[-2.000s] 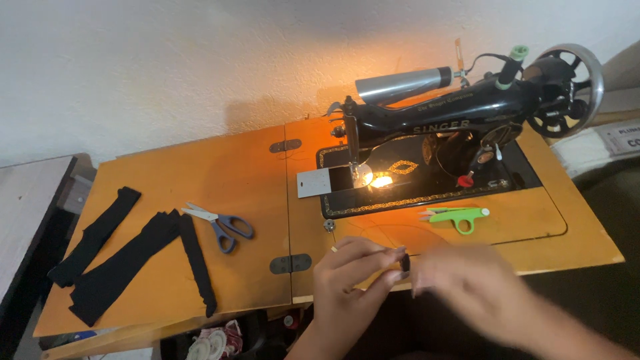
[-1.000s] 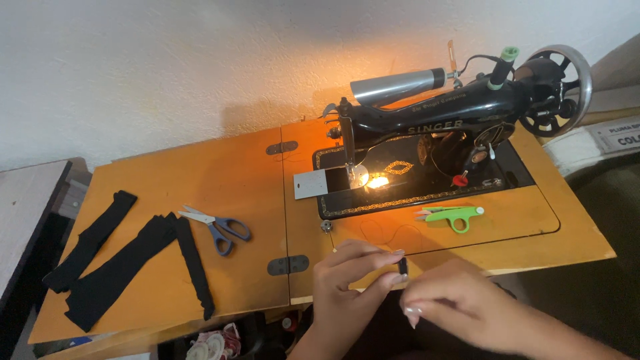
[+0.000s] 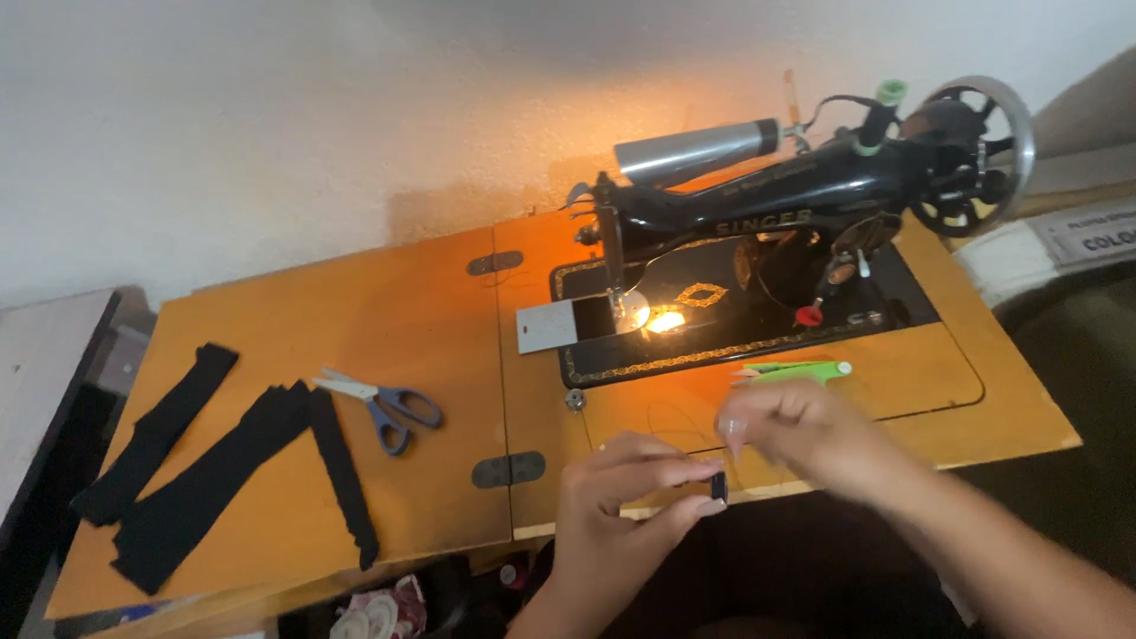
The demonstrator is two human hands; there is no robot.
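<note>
Between the thumb and fingertips of my left hand (image 3: 621, 506) is a small black bobbin (image 3: 719, 487), held at the table's front edge. My right hand (image 3: 790, 430), blurred, is just above and right of it with the fingertips together; whether thread is pinched there cannot be made out. Behind my right hand lie green-handled thread snips (image 3: 799, 369), partly hidden. Beyond stands a black Singer sewing machine (image 3: 754, 200) with its lamp lit. A small metal bobbin case (image 3: 576, 400) lies at the bed's front left corner.
On the left of the wooden table (image 3: 426, 328) lie black fabric pieces (image 3: 213, 479) and scissors with blue-grey handles (image 3: 390, 408), blades apart. The slide plate (image 3: 547, 327) juts out left of the machine bed. Spools and patterned cloth (image 3: 382, 612) show in an open space below the table's front edge.
My right hand has moved up and away from the table's front edge, now partly covering the green snips. My left hand still holds the bobbin in about the same place.
</note>
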